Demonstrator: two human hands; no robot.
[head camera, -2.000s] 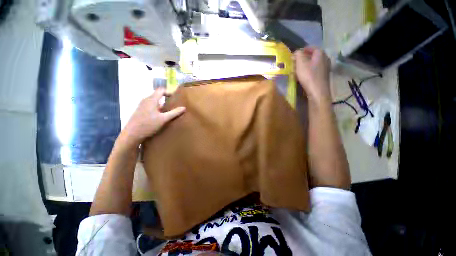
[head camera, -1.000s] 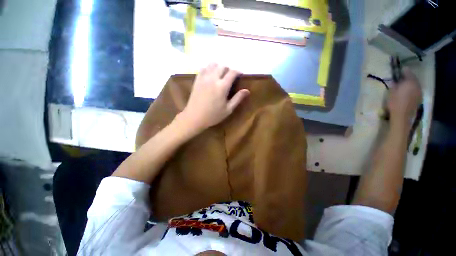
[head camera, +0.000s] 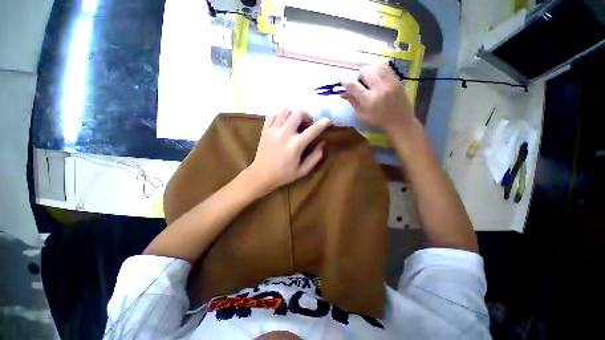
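Note:
The brown bag body (head camera: 332, 219) lies over the table's front edge and my lap, its centre seam running towards me and its narrow end at the top. My left hand (head camera: 286, 149) holds its top edge, thumb and fingers pinching near the middle. My right hand (head camera: 378, 96) is just above and right of that edge and holds small dark thread snips (head camera: 330, 88), tips pointing left. A black cord runs from the right hand to the table's right. The yellow-edged clamp frame (head camera: 412, 60) lies behind the hands.
A dark screen in a grey case (head camera: 547, 40) stands at the upper right. Pliers (head camera: 516, 174) lie beside crumpled white material (head camera: 502, 147) on the right table. A dark glossy surface (head camera: 106, 80) is at the left. Loose thread lies on the front left table edge.
My right hand has come from the right table to the bag's top edge with the snips. Compared with the earliest frame, the bag is away from the clamp frame and my left hand is at its middle.

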